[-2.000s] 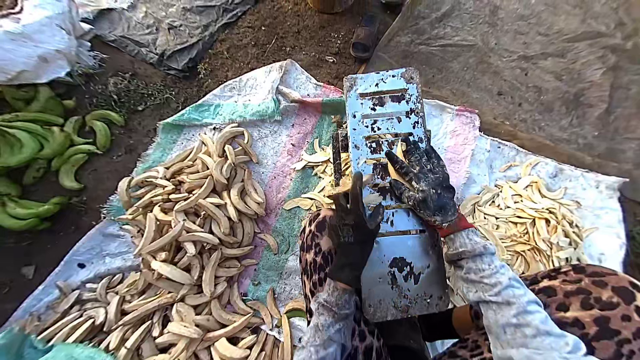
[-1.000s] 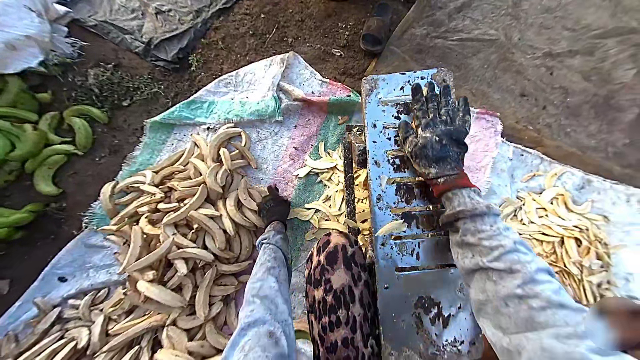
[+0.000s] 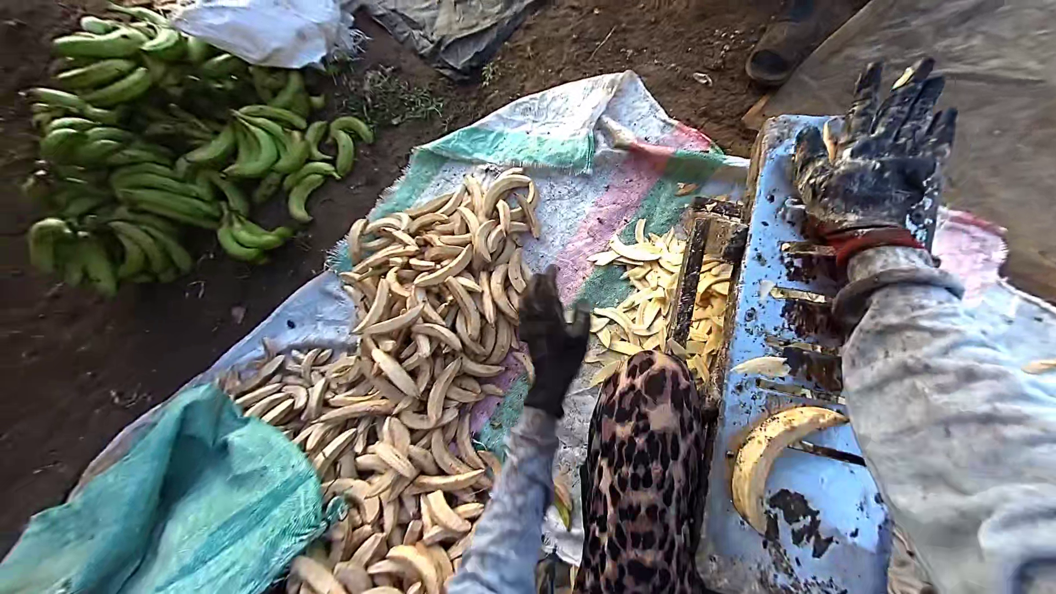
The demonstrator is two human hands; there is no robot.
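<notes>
My left hand (image 3: 553, 338), in a dark glove, is at the right edge of a pile of peeled bananas (image 3: 429, 330), blurred, fingers apart, with nothing seen in it. My right hand (image 3: 879, 153), in a black stained glove with a red cuff, lies over the far end of a slotted metal slicing board (image 3: 751, 462), fingers spread, bits of fruit stuck to it. One peeled banana (image 3: 771, 462) rests on the board's near part, a thin slice (image 3: 763, 366) just beyond it. More slices (image 3: 639, 301) lie under and left of the board.
Green bananas (image 3: 165, 181) lie on bare soil at the left. A striped woven sheet (image 3: 610, 206) spreads under the peeled pile. A teal sack (image 3: 190, 495) is at the near left. My knee (image 3: 648, 470) in spotted cloth stands beside the board. A shoe (image 3: 775, 54) is at the top.
A peeled banana now lies on the board's near part, where none showed one second ago. My left hand, earlier on the board, was at the peeled pile one second ago and remains near it.
</notes>
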